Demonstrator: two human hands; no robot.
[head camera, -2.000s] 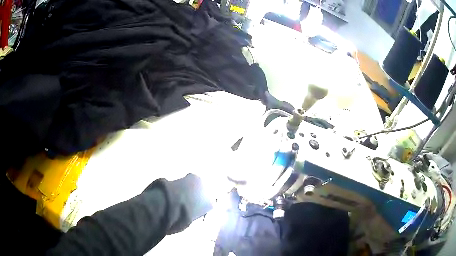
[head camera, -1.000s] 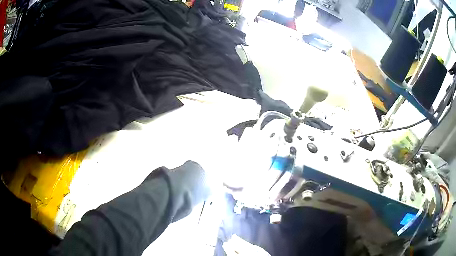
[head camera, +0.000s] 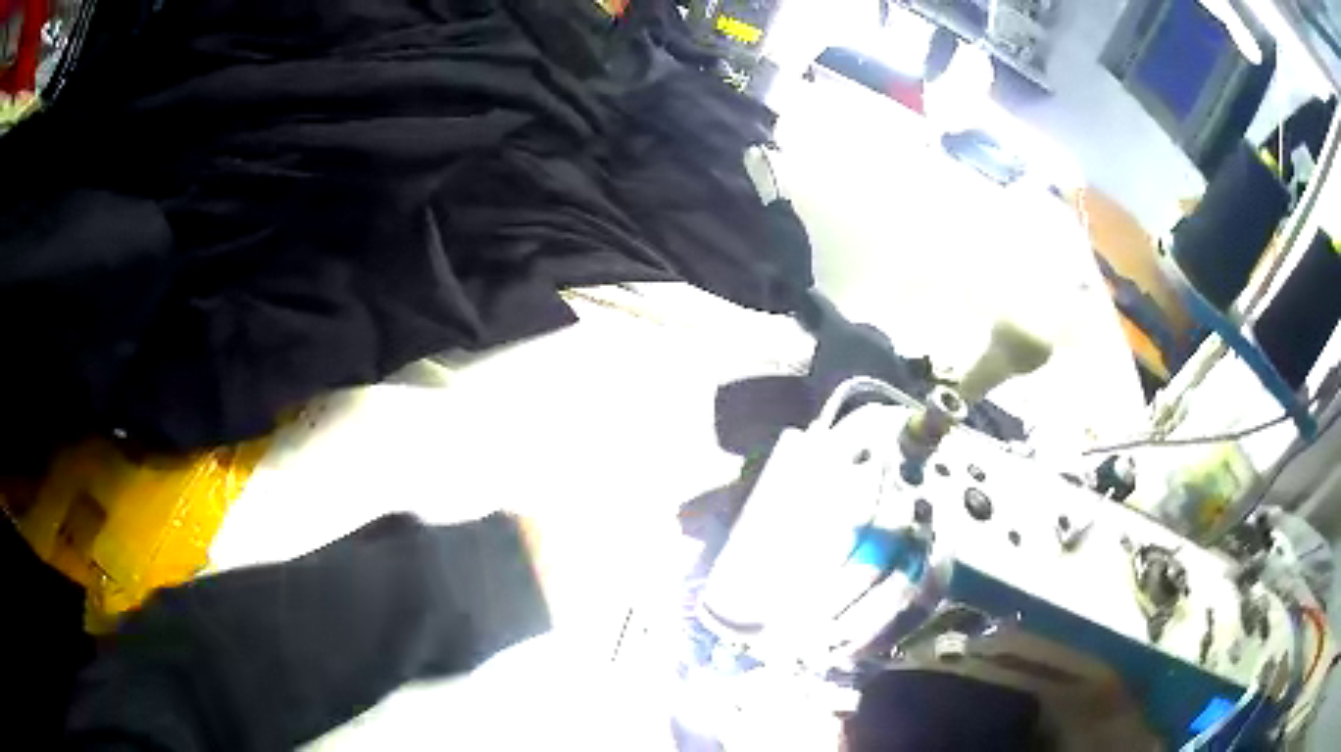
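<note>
The sewing machine (head camera: 1030, 514) lies diagonally at right, its needle area lost in white glare. A dark sleeve (head camera: 338, 610) comes in from the lower left. My left hand (head camera: 581, 573) at its end is washed out by the glare, so its fingers and any hold are hidden. A pale, overexposed shape at the bottom, below the machine head, may be my right hand (head camera: 772, 717); its outline is unclear. A black fabric piece (head camera: 757, 411) shows on the white table behind the machine head. Dark cloth (head camera: 941, 713) also lies below the head at the bottom edge.
A large crumpled black garment (head camera: 397, 221) covers the upper left. Yellow plastic (head camera: 140, 522) is at the lower-left table edge. A cream post (head camera: 1007, 357) stands on the machine head. Black thread cones (head camera: 1232, 228) are on the stand at upper right.
The view has shifted, so the machine sits further right and lower. My left sleeve has moved left, away from the machine head. More black fabric shows behind the head.
</note>
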